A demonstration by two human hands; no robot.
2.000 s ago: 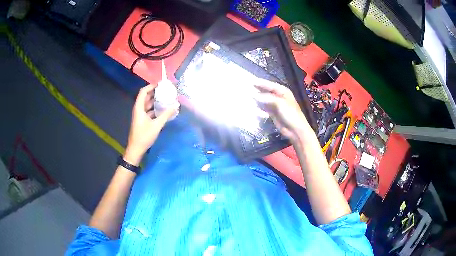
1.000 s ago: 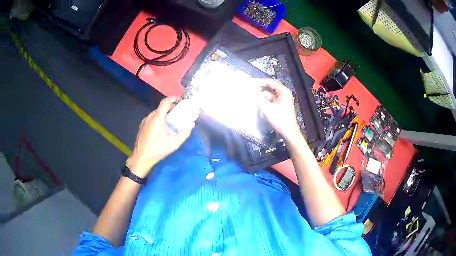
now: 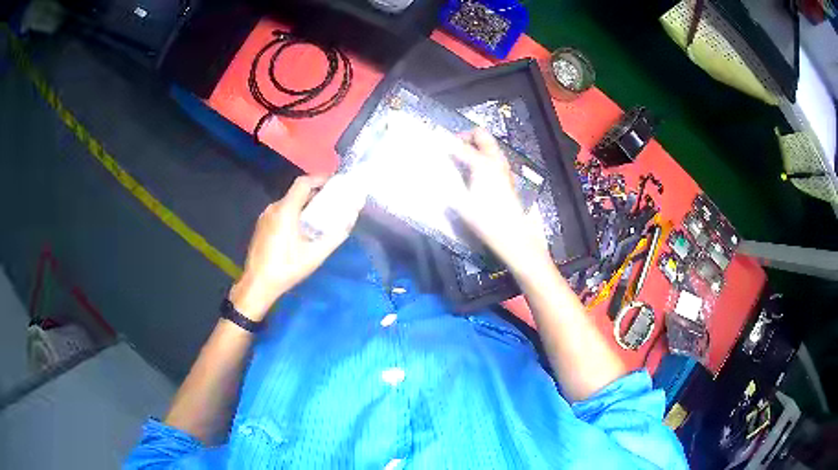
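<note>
A flat panel point(image 3: 413, 174), mostly glaring white, lies tilted over the left part of a black foam-lined tray point(image 3: 562, 174). An opened device point(image 3: 515, 138) shows inside the tray, partly covered by the panel. My left hand point(image 3: 294, 234) is closed around a white bottle point(image 3: 323, 213) at the panel's left edge; the bottle's nozzle is lost in the glare. My right hand point(image 3: 496, 197) is over the panel's right part, its fingertips washed out by the light. Whether it holds a wipe cannot be told.
Coiled black cable point(image 3: 301, 75) lies at the left on the red mat point(image 3: 285, 138). Blue bin of small metal parts point(image 3: 484, 25) and round dish point(image 3: 571, 71) are behind. Tangled parts, yellow-handled tools point(image 3: 634, 262), a pale ring point(image 3: 634, 326) and circuit boards point(image 3: 703, 248) are at right.
My left hand has brought the bottle from upright beside the panel to its left edge, tilted towards it. My right hand has shifted over the panel, its fingers now lower and flatter.
</note>
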